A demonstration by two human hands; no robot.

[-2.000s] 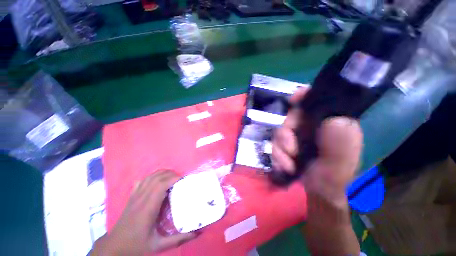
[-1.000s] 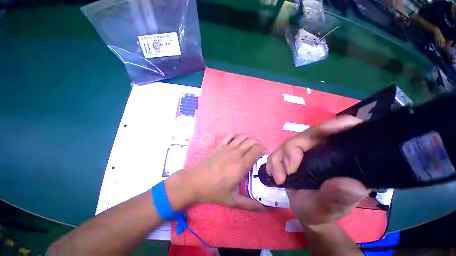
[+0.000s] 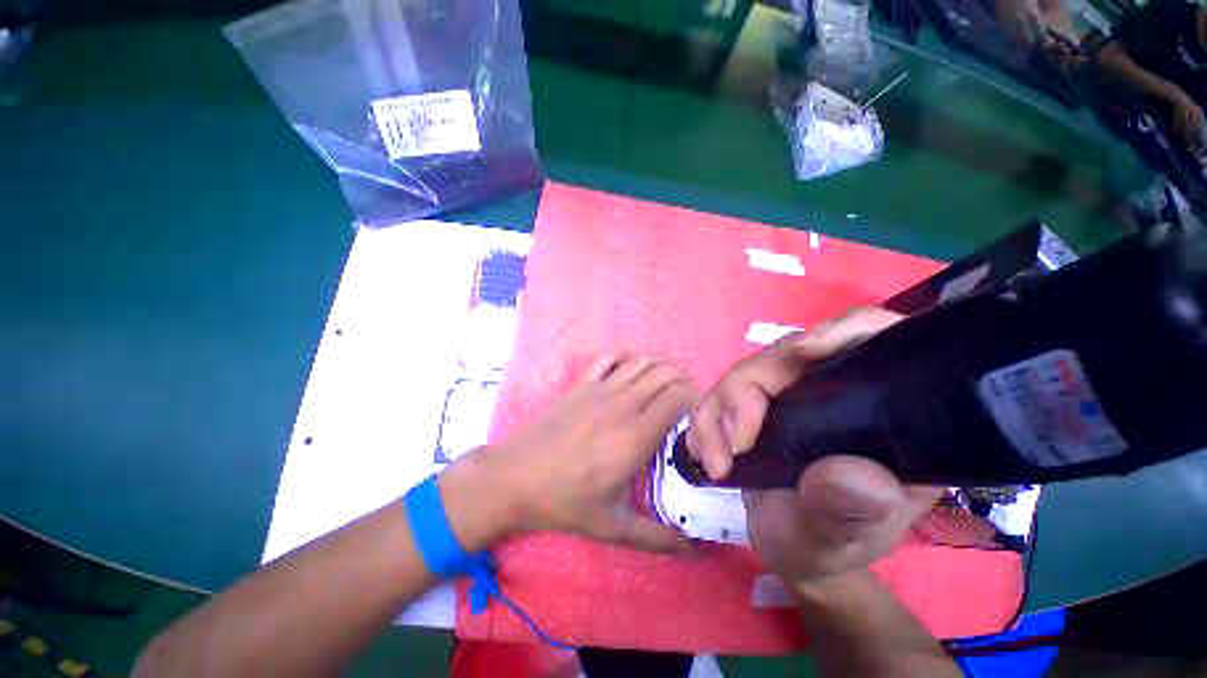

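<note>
My right hand (image 3: 821, 457) is wrapped around the thick black electric screwdriver (image 3: 913, 397), whose front end sits over the white device housing (image 3: 704, 513). The tip and any screw are hidden by my fingers. My left hand (image 3: 596, 450), with a blue wrist strap (image 3: 434, 527), grips the left side of the housing, thumb at its lower edge and fingers at its upper left. The housing lies on the red mat (image 3: 635, 278), its right part covered by my right hand.
Paper sheet (image 3: 371, 384) lies left of the mat. Clear labelled bag (image 3: 463, 172) stands behind it. White tape strips (image 3: 774, 261) are on the mat. The black screw feeder (image 3: 973, 272) is partly behind the screwdriver. A bagged unit (image 3: 837, 133) lies at the back. A person's arm (image 3: 1145, 80) shows top right.
Since two seconds ago, my right hand has brought the screwdriver down onto the housing and the view has turned left. In the last second the screwdriver has shifted only slightly.
</note>
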